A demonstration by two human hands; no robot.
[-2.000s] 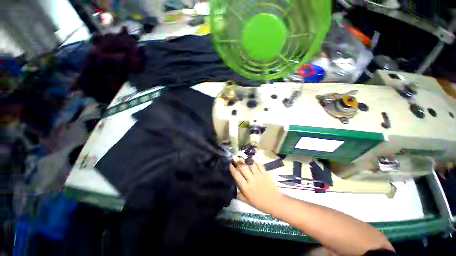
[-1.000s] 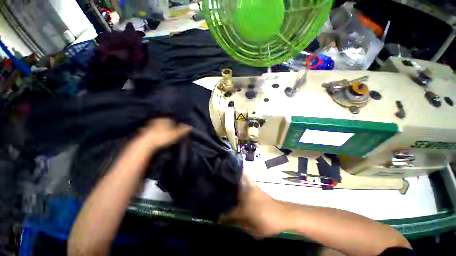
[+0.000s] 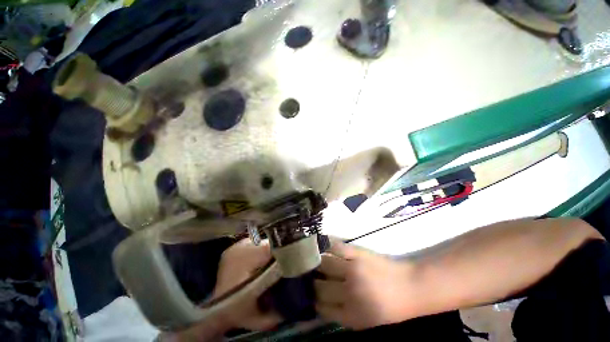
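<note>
The cream sewing machine head (image 3: pixel 200 147) fills the upper middle, seen very close. The thread tension assembly (image 3: pixel 294 234), with its spring and cream knob, and the cream loop-shaped cover (image 3: pixel 144 274) stand in front of my hands. My left hand (image 3: pixel 244 294) shows in part behind the loop, its fingers against the black fabric (image 3: pixel 294 297). My right hand (image 3: pixel 368 284) is right of the knob with its fingers curled on the same fabric. The needle and presser foot are hidden. More dark cloth lies left of the head.
Thread snips with a red part (image 3: pixel 458 194) lie on the table right of the head, among small black fabric pieces (image 3: pixel 461 177). The green panel (image 3: pixel 508 117) juts out above them. A ribbed post (image 3: pixel 100 93) sticks up from the head. The table has a green edge (image 3: pixel 588 200).
The view has moved much closer to the machine head. My left hand has come from the fabric on the left to beside my right hand behind the tension knob. The fan has left the view.
</note>
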